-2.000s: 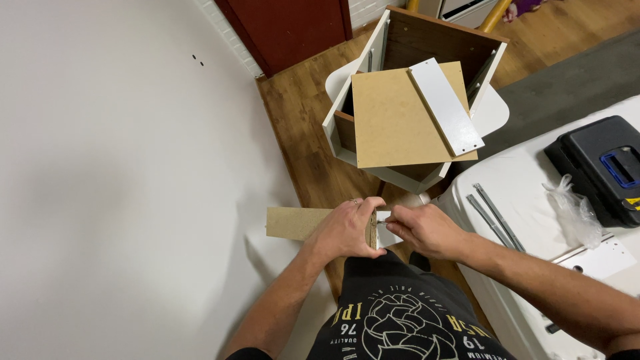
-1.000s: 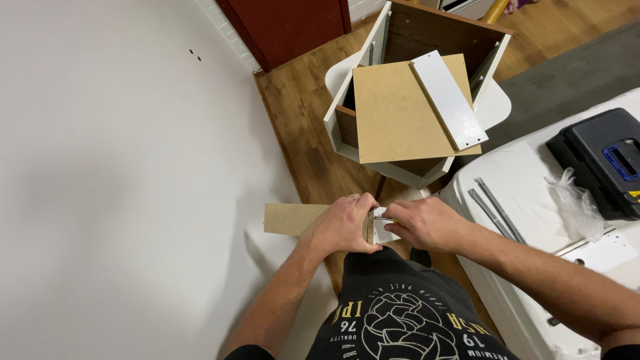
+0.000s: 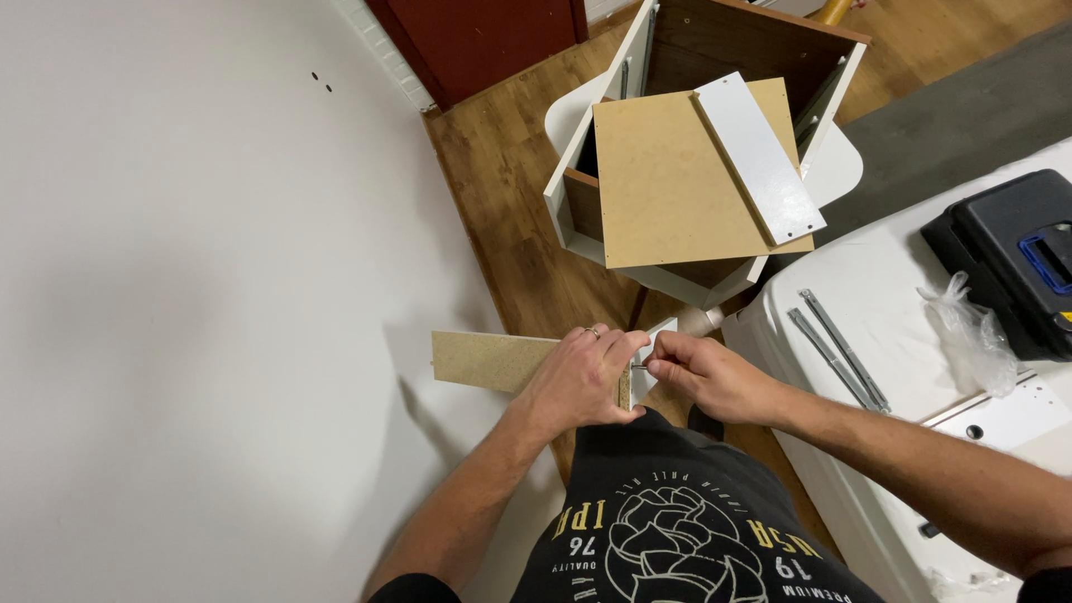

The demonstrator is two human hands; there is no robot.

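Observation:
My left hand [image 3: 582,377], with a ring on one finger, grips the end of a particleboard panel [image 3: 477,360] whose other end points left. A white board [image 3: 651,356] meets the panel at that end, partly hidden by my fingers. My right hand [image 3: 712,373] pinches a small thin metal piece [image 3: 639,367] at the white board's face; whether it is a screw, a bolt or a hex key cannot be told. Both hands are close together just above my black shirt.
An open cabinet carcass [image 3: 578,188] stands ahead on a white seat, with a fibreboard sheet [image 3: 662,180] and a white strip [image 3: 758,159] on top. At right, a white surface [image 3: 779,301] bears metal drawer slides [image 3: 842,347], a plastic bag [image 3: 971,335], a drilled white panel [image 3: 1005,419] and a black toolbox [image 3: 1013,251].
My right hand's fingers have shifted and turned slightly beside the panel's end. My left hand keeps its hold on the panel.

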